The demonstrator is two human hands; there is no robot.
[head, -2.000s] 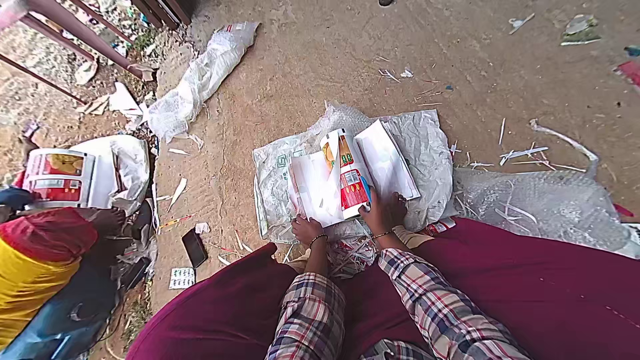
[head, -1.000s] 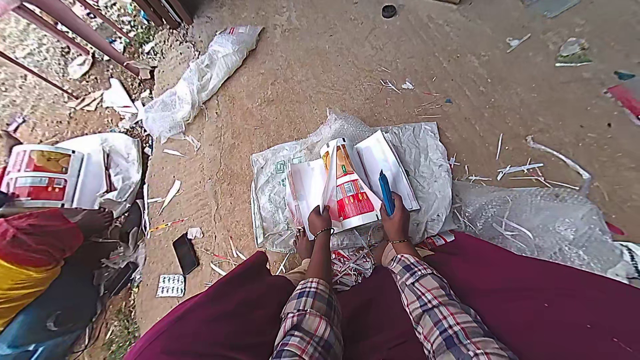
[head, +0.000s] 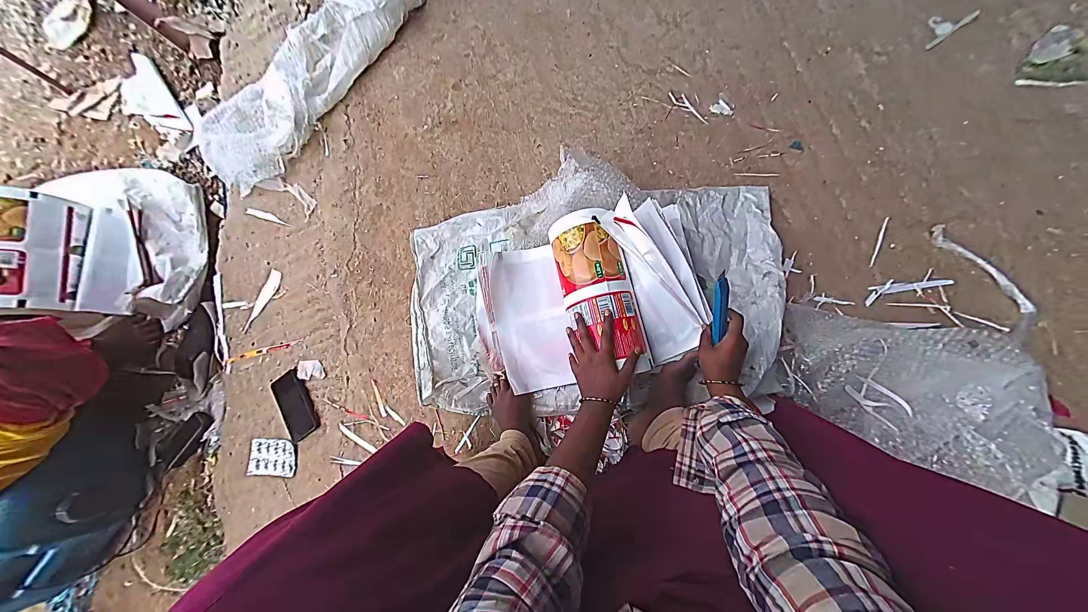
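A stack of printed sheets lies on a crumpled white plastic sack [head: 446, 340] between my feet. Its curved top sheet [head: 595, 255] shows a red and yellow food print; white sheets [head: 531, 314] spread on the left and more fan out on the right [head: 671, 289]. My left hand [head: 602, 361] rests on the lower part of the printed sheet, fingers spread. In my right hand [head: 722, 353] is a blue-handled tool [head: 721, 308], perhaps a cutter, upright beside the right edge of the stack; its blade cannot be made out.
Bubble wrap [head: 926, 391] lies at the right, rolled white plastic [head: 297, 93] at the upper left. Paper strips [head: 909, 287] litter the ground. A black phone [head: 295, 405] and a blister pack [head: 272, 457] lie left. Another person's hand [head: 127, 340] is near printed sheets [head: 42, 246] at far left.
My left hand has moved onto the face of the printed sheet. The white sheets at right are now fanned out. The blue tool remains in my right hand.
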